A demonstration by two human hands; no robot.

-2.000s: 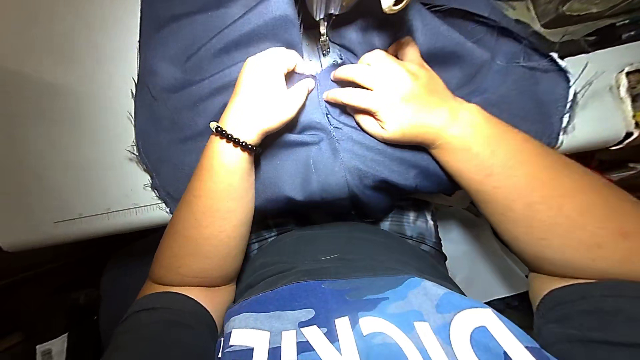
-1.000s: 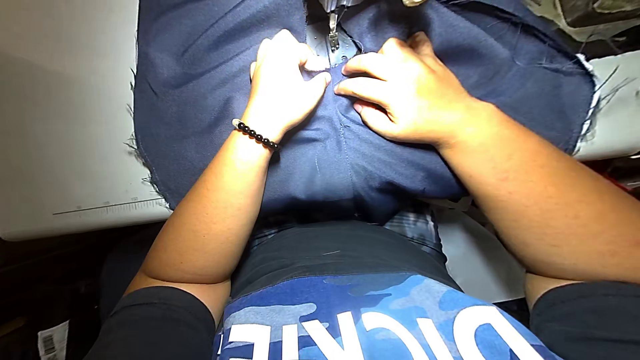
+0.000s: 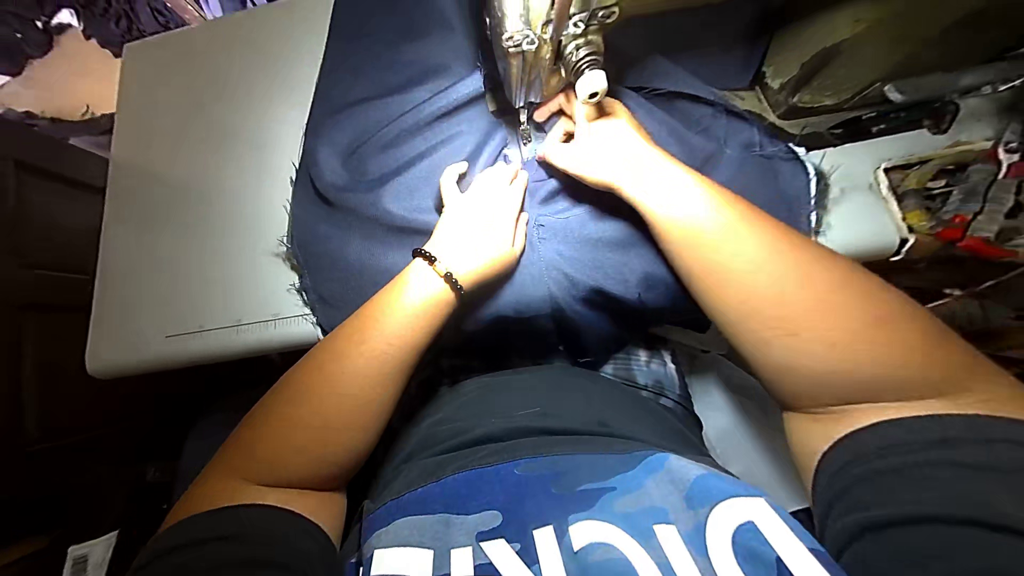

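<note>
Navy blue fabric (image 3: 384,200) with frayed edges and a stitched seam lies spread under a sewing machine's head (image 3: 532,48). The presser foot (image 3: 525,132) is over the fabric at the upper middle. My left hand (image 3: 484,220), a black bead bracelet at its wrist, presses flat on the fabric just below and left of the foot. My right hand (image 3: 600,144) is right beside the foot, its fingers bent against the fabric; whether they pinch it cannot be told. Part of the hand is behind the machine's white-tipped knob (image 3: 592,86).
The pale sewing table (image 3: 200,200) extends left, with a ruler scale near its front edge. On the right, beside the machine body, sits an open tray (image 3: 900,212) holding red-handled tools and small items. Dark cloth scraps (image 3: 120,32) lie at the upper left.
My right hand has moved up beside the presser foot, and my left hand now lies flatter, below the foot. The view has shifted, showing more of the machine head.
</note>
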